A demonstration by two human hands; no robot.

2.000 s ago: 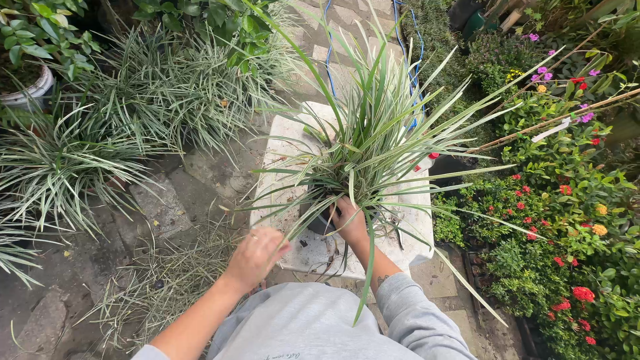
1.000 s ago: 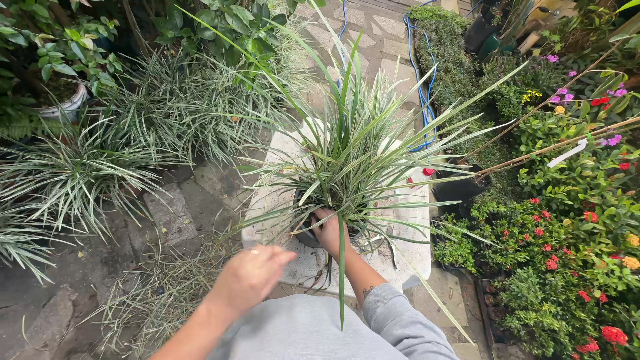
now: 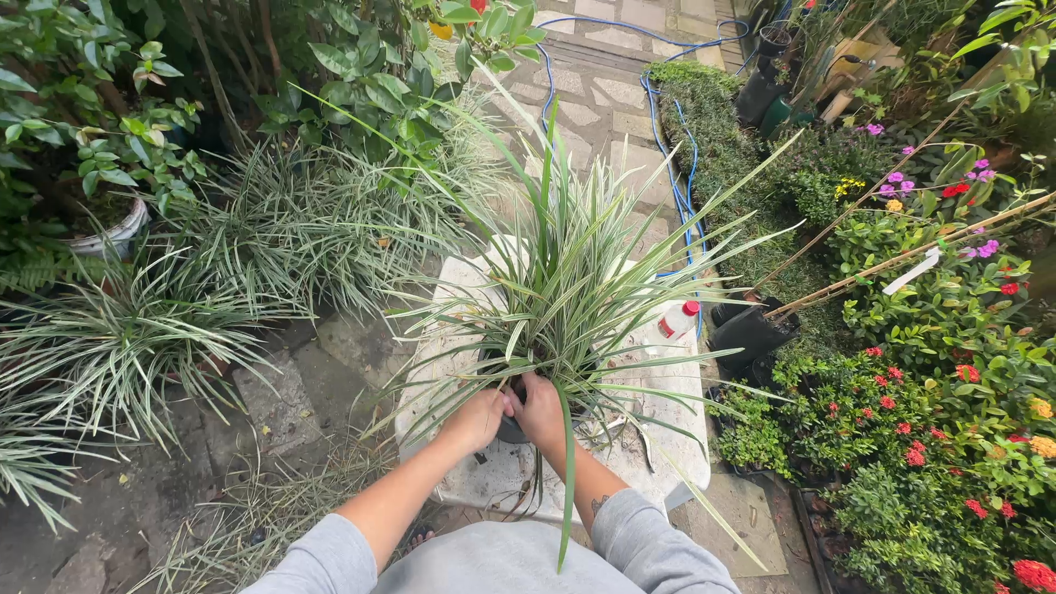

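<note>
A bushy plant with long variegated green and cream leaves (image 3: pixel 569 305) grows in a dark plastic pot (image 3: pixel 513 431) on a dirty white table (image 3: pixel 470 483). At the pot's near rim, my left hand (image 3: pixel 477 419) has its fingers curled at the base of the leaves, touching or nearly touching my right hand. My right hand (image 3: pixel 540 411) reaches in among the stems, its fingertips partly hidden by foliage. Whether either hand grips a leaf cannot be made out. One broad green leaf (image 3: pixel 567 478) hangs down over my right wrist.
A clear bottle with a red cap (image 3: pixel 678 320) is on the table's right part. Blue hose (image 3: pixel 685 198) runs along the stone paving. Similar grassy plants (image 3: pixel 140 330) stand at left, above cut leaves (image 3: pixel 272 511) on the ground. Black pots (image 3: pixel 749 334) and red-flowered plants (image 3: pixel 916 450) line the right.
My left hand has moved right, from beside the pot to its near rim next to my right hand. My right hand remains at the plant's base. The view has shifted somewhat.
</note>
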